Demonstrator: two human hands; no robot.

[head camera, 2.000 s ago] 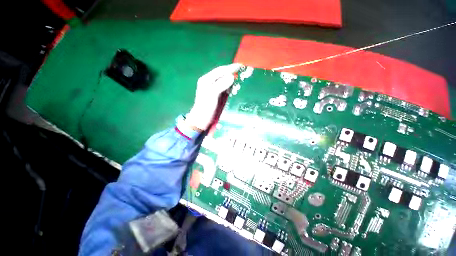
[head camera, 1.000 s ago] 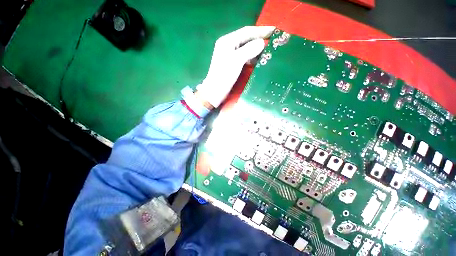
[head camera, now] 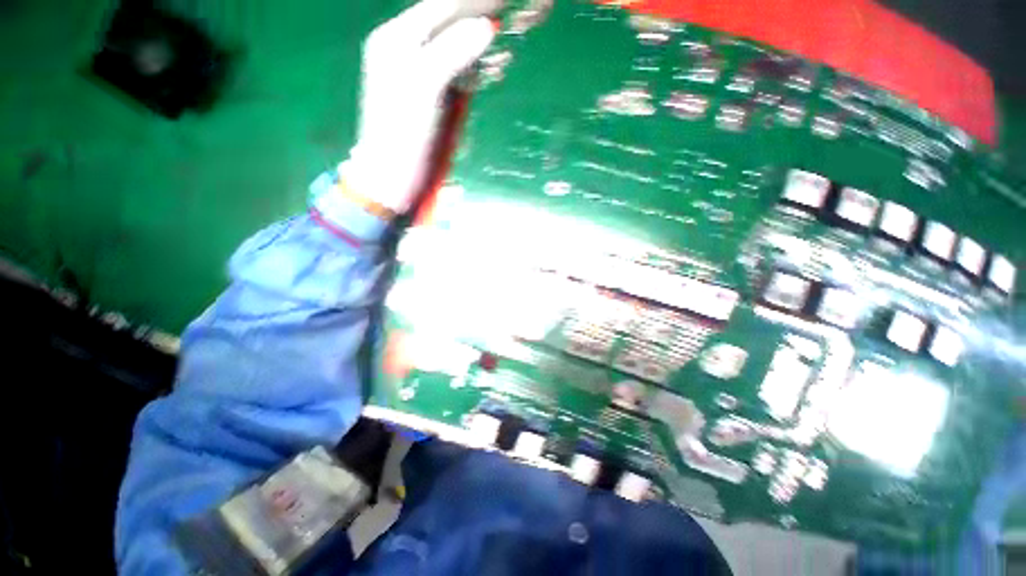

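The large green circuit board [head camera: 585,146] fills the middle and right of the view, blurred, with strong glare on its left part. Rows of power transistors [head camera: 897,222] with silver-white tabs lie on it. My white-gloved left hand [head camera: 411,101] grips the board's upper left edge, fingers at the corner. A red foam pad [head camera: 833,39] shows behind the board's top edge. My right hand is not in view; a bit of blue sleeve shows at the right edge.
The green bench mat [head camera: 259,113] spreads out at the left. A small black fan [head camera: 163,56] lies on it at the upper left. A clear badge holder [head camera: 290,504] is on my left sleeve. My blue clothing [head camera: 540,523] is below the board.
The view has shifted, so the board, left hand and fan sit further left and higher. My left hand keeps its hold. The thin shiny line above the board no longer shows.
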